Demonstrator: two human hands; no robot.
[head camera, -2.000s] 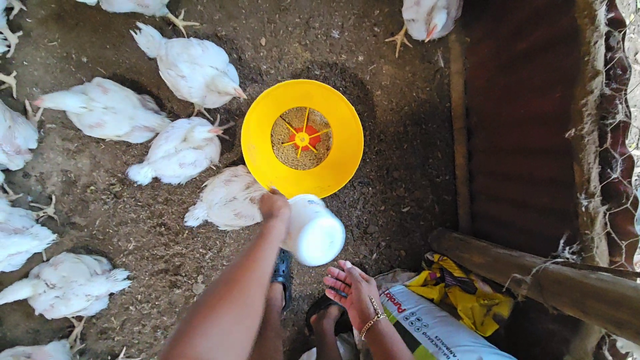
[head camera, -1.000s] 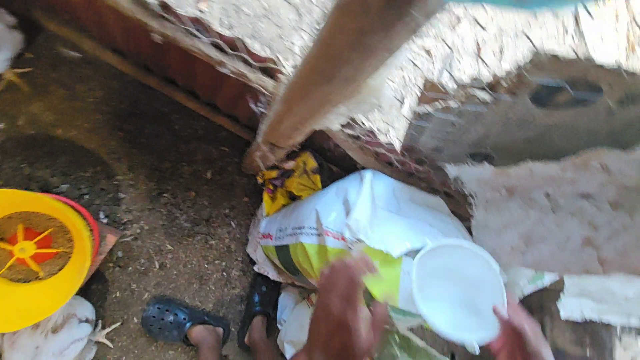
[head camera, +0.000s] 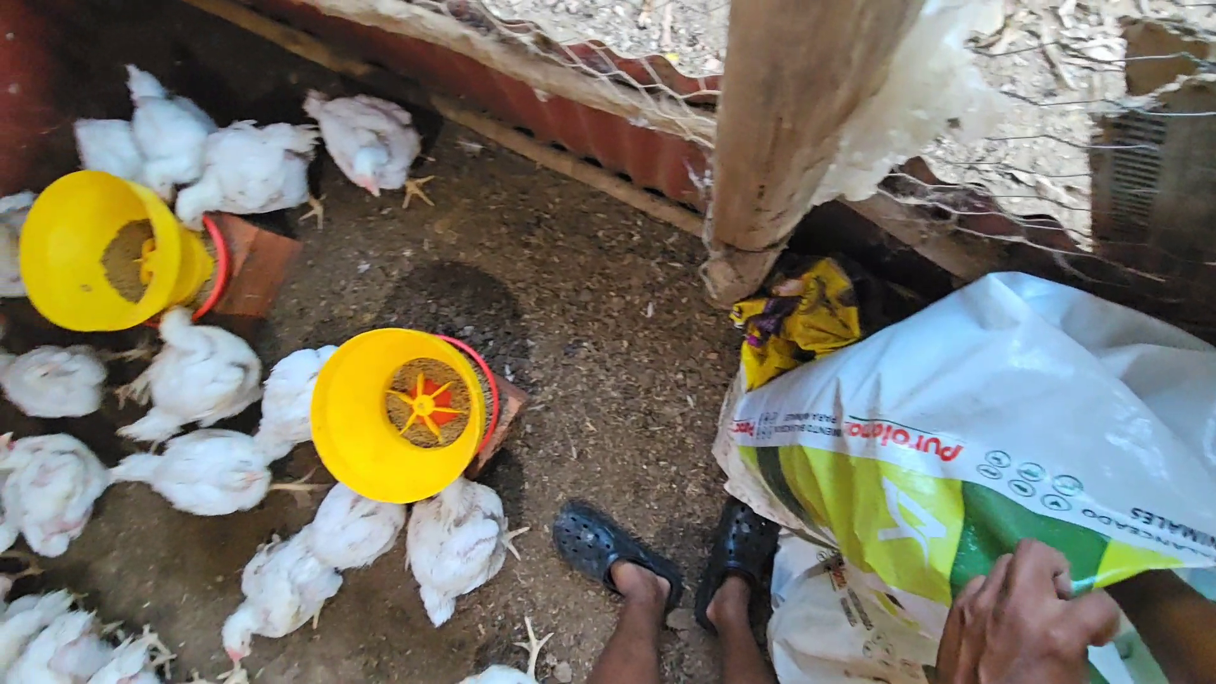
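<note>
A white and green feed sack (head camera: 1054, 380) leans at the right, its printed side facing up. My left hand (head camera: 1026, 613) is closed on the sack's lower edge, knuckles up. Beside it, my right forearm reaches in under the sack's plastic at the right edge, and the hand itself is hidden. The white container is not visible. A yellow feeder (head camera: 356, 418) with a red rim at its base and feed inside stands left of my feet. Another yellow feeder (head camera: 71, 252) stands farther left.
Several white chickens (head camera: 199, 470) crowd around the feeders. A wooden post (head camera: 793, 123) rises beyond the sack, with wire mesh (head camera: 608, 57) and a red corrugated sheet (head camera: 627, 142) alongside. A crumpled yellow bag (head camera: 807, 313) lies at its foot. My dark clogs (head camera: 608, 551) are on the litter floor.
The view has swung right toward the sack. The white container, in my left hand over the feeder at first and then near my right hand by the sack, is out of sight. My left hand has closed on the sack.
</note>
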